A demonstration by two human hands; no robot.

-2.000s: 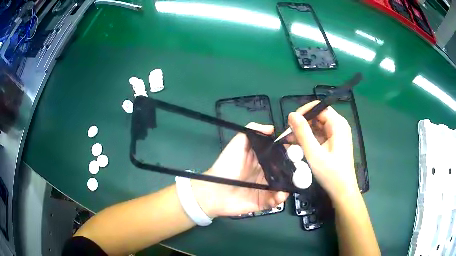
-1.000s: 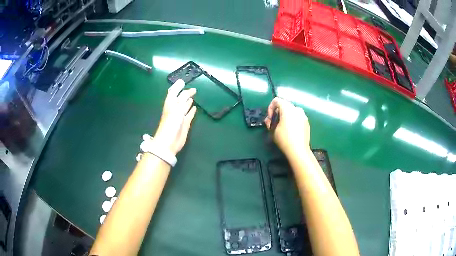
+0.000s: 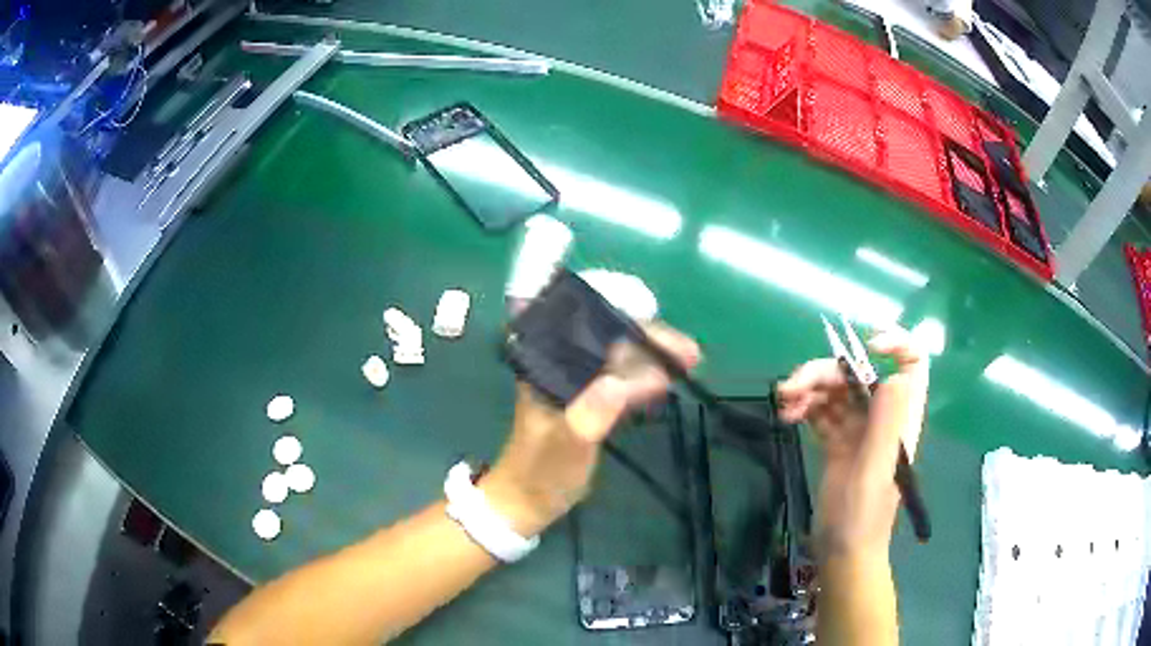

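Note:
My left hand (image 3: 568,429), with a white band on the wrist, holds a black phone middle frame (image 3: 562,334) above the mat; it is motion-blurred. White finger cots show on its fingertips. My right hand (image 3: 865,442) holds dark tweezers (image 3: 911,495) with pale tips pointing up and away. The tips are apart with nothing visible between them. Below the hands, a phone frame (image 3: 635,593) and more frames beside it (image 3: 745,505) lie on the green mat, partly covered by the held frame and right hand. Another frame (image 3: 482,164) lies tilted at the far side.
Loose white finger cots (image 3: 288,449) lie on the mat's left. A red tray (image 3: 871,126) holding black frames stands beyond the far edge. A white sheet-like tray (image 3: 1067,555) lies at the right. Pale strips (image 3: 442,62) and a grey metal rail (image 3: 259,107) are at the far left.
My left hand has come back nearer with a frame lifted off the mat. The upright far frame has gone from its spot. My right hand has moved right and nearer, tweezers now showing.

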